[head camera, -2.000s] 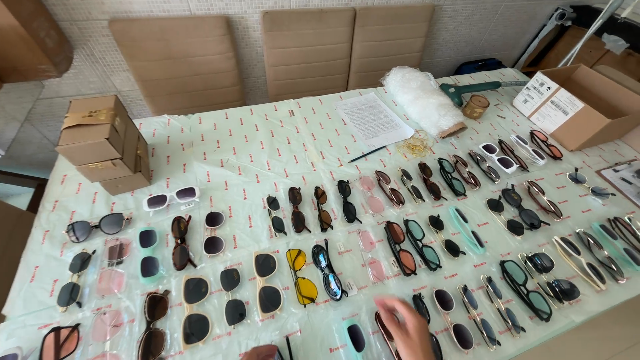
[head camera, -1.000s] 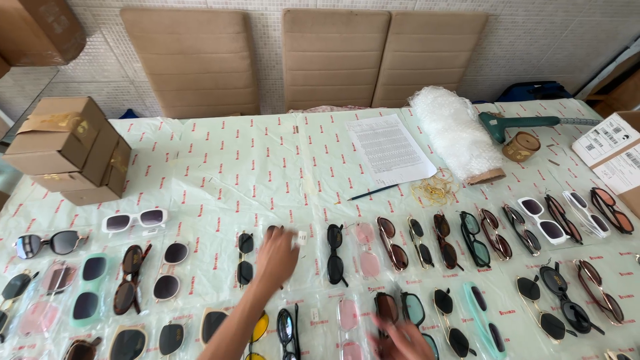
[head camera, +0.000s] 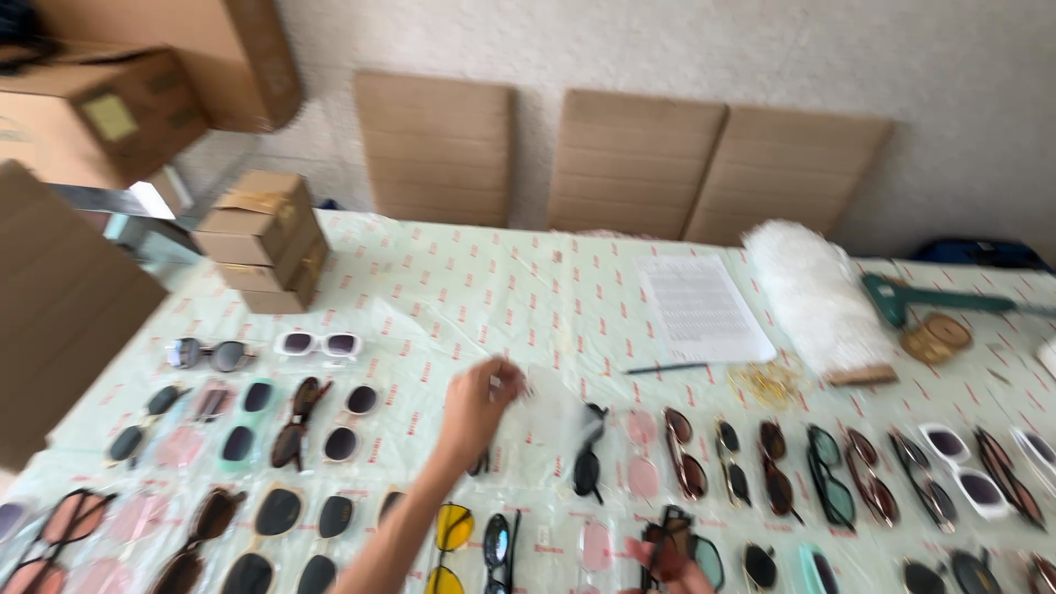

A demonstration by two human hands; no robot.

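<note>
Near the middle of the table, my left hand [head camera: 483,404] has its fingers pinched on a blurred, clear plastic sleeve [head camera: 544,412] that trails to the right. Beneath that wrist, a dark pair of sunglasses is mostly hidden. My right hand [head camera: 672,569], partly cut off by the bottom edge, grips dark-framed sunglasses with reddish lenses [head camera: 670,544]. Green-lensed sunglasses [head camera: 708,561] lie just right of it, and pink-lensed ones [head camera: 596,546] to its left. Black sunglasses [head camera: 587,462] rest between the two hands, farther up. Yellow-lensed sunglasses [head camera: 454,528] are beside my left forearm.
Rows of sunglasses in clear sleeves cover the near table. Small cardboard boxes [head camera: 264,247] are stacked at the back left. A printed sheet [head camera: 701,305], a pen [head camera: 667,369], yellow rubber bands [head camera: 767,384], a white wrap roll [head camera: 817,305], a tape roll [head camera: 936,337] and a green tool [head camera: 932,301] lie right.
My left hand has lifted from the row of sunglasses with a clear sleeve in its fingers. My right hand now holds the reddish-lensed sunglasses up from their row. The view has swung left.
</note>
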